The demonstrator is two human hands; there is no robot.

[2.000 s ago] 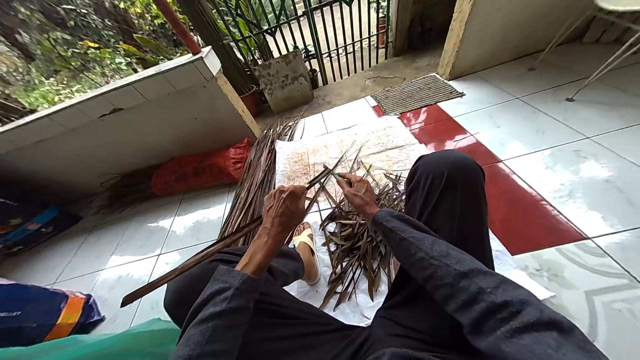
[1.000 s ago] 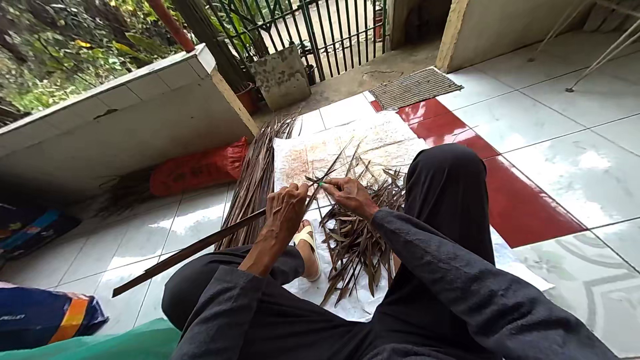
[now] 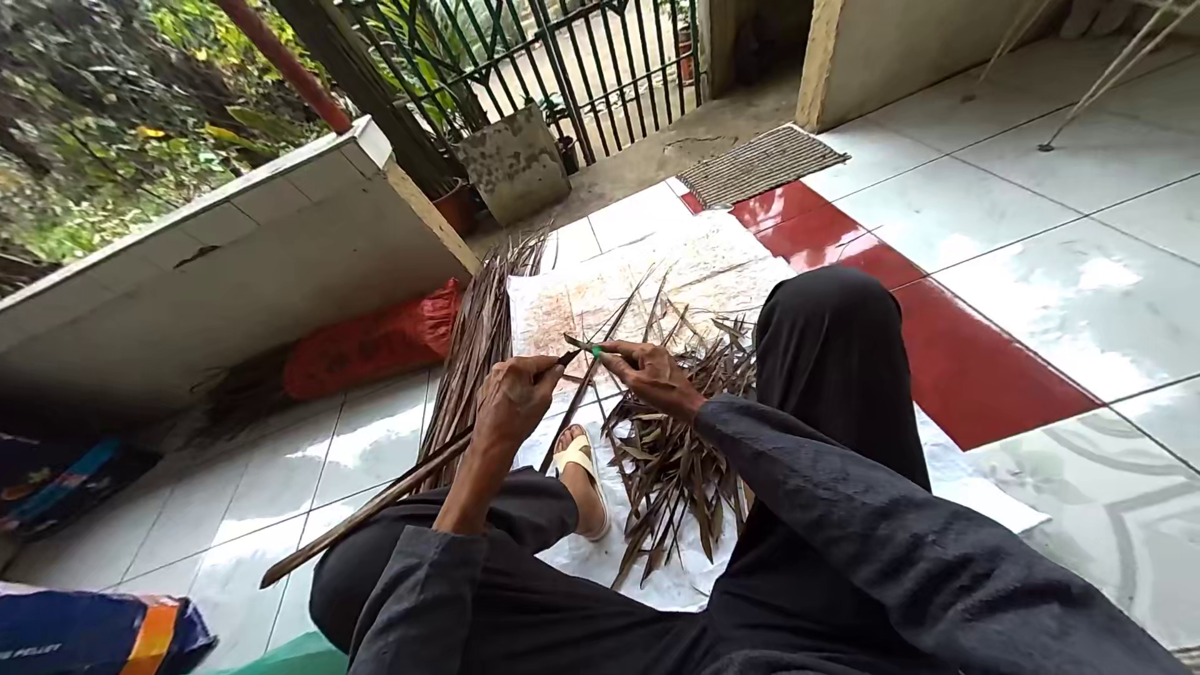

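My left hand (image 3: 513, 398) is closed around a long brown dried palm leaf strip (image 3: 361, 509), whose wide end reaches down past my left knee. In my right hand (image 3: 653, 377) is a small knife (image 3: 583, 346) with a green part at the handle, its blade near the strip's end at my left fingers. Below the hands a thin dark strip (image 3: 569, 412) slants over the white sheet (image 3: 553, 314). A heap of short dried leaf pieces (image 3: 684, 450) lies under and beside my right hand. Long dried leaf strips (image 3: 473, 347) lie bundled left of the sheet.
A red sack (image 3: 370, 342) rests along the low wall (image 3: 234, 253). Bags (image 3: 89, 633) stand at the lower left. My sandalled foot (image 3: 583, 473) is on the sheet between my knees. Beyond are a ribbed mat (image 3: 761, 167), a flowerpot (image 3: 457, 206) and a metal gate (image 3: 581, 75).
The strip's upper part crossed the knife earlier; now its end is close to my left fingers, and a thin dark strip lies slanted below the hands. Both hands stay close together.
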